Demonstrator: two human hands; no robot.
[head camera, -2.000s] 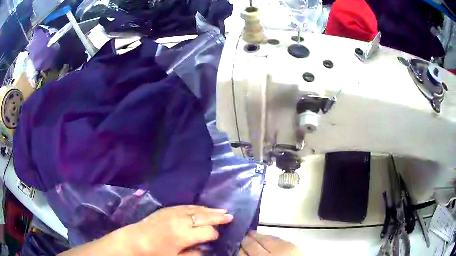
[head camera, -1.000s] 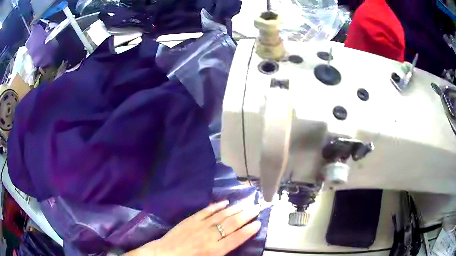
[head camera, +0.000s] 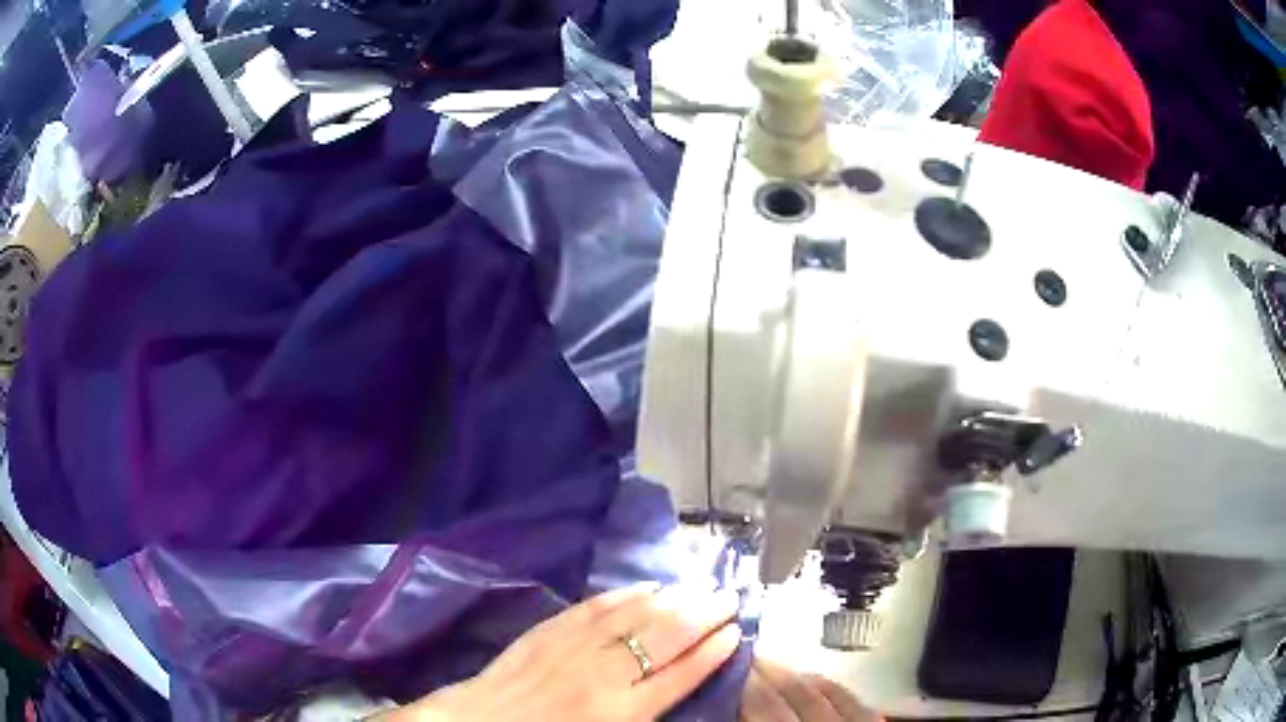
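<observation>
A dark purple garment piece (head camera: 325, 367) lies bunched to the left of the white sewing machine head (head camera: 903, 325), with its shiny lilac-grey back showing along the front and upper right. My left hand (head camera: 607, 656), wearing a ring, lies flat on the cloth just in front of the brightly lit needle area (head camera: 733, 564), fingers pointing to it. My right hand (head camera: 804, 698) is at the bottom edge, partly cut off, beside the cloth edge; its fingertips are hidden. The needle itself is lost in glare.
A dark rectangular pad (head camera: 996, 621) lies under the machine arm. Dark metal tools (head camera: 1142, 649) lie right of it. A cream thread holder (head camera: 790, 113) stands on the head. Red cloth (head camera: 1072, 92) and clear plastic (head camera: 896, 57) are behind. Part of a yellowish machine (head camera: 17, 303) shows at far left.
The view has shifted, so the machine head appears lower and further right. My left hand has moved forward toward the needle area. My right hand, out of sight one second ago, shows again.
</observation>
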